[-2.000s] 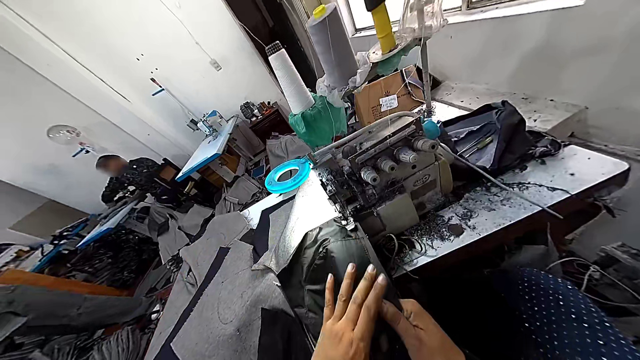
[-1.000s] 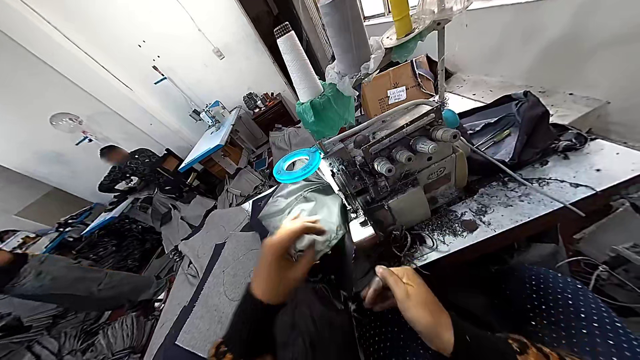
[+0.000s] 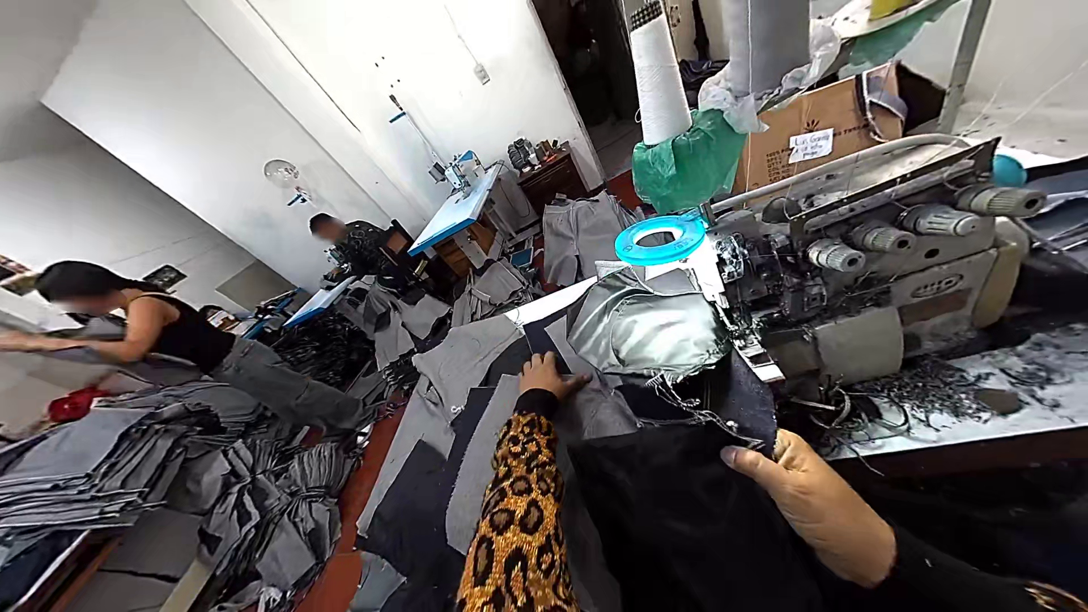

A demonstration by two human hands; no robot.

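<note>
An overlock sewing machine [image 3: 884, 280] stands at the right, dusty with lint. My right hand [image 3: 807, 493] pinches the edge of a black fabric piece [image 3: 671, 510], which hangs below the machine's presser foot. Left of it, my left hand [image 3: 548, 381] rests on the layered grey fabric pieces [image 3: 484, 348] with its fingers bent; whether it grips one of them I cannot tell. Shiny light grey-green fabric [image 3: 646, 327] lies bunched against the machine's needle area, with loose threads trailing from its edge. A blue ring-shaped lamp [image 3: 661, 241] sits just above that fabric.
White thread cone [image 3: 659, 76], green plastic [image 3: 688, 161] and a cardboard box [image 3: 807, 127] stand behind the machine. Cut scraps lie on the white table [image 3: 1020, 382]. Stacked grey garment pieces [image 3: 76, 467] fill the lower left, near a person [image 3: 170, 331]; another person [image 3: 361, 246] sits farther back.
My left hand has moved off the grey-green fabric onto the grey pieces. My right hand now holds black fabric. A standing person has come into view at the left as the view shifted.
</note>
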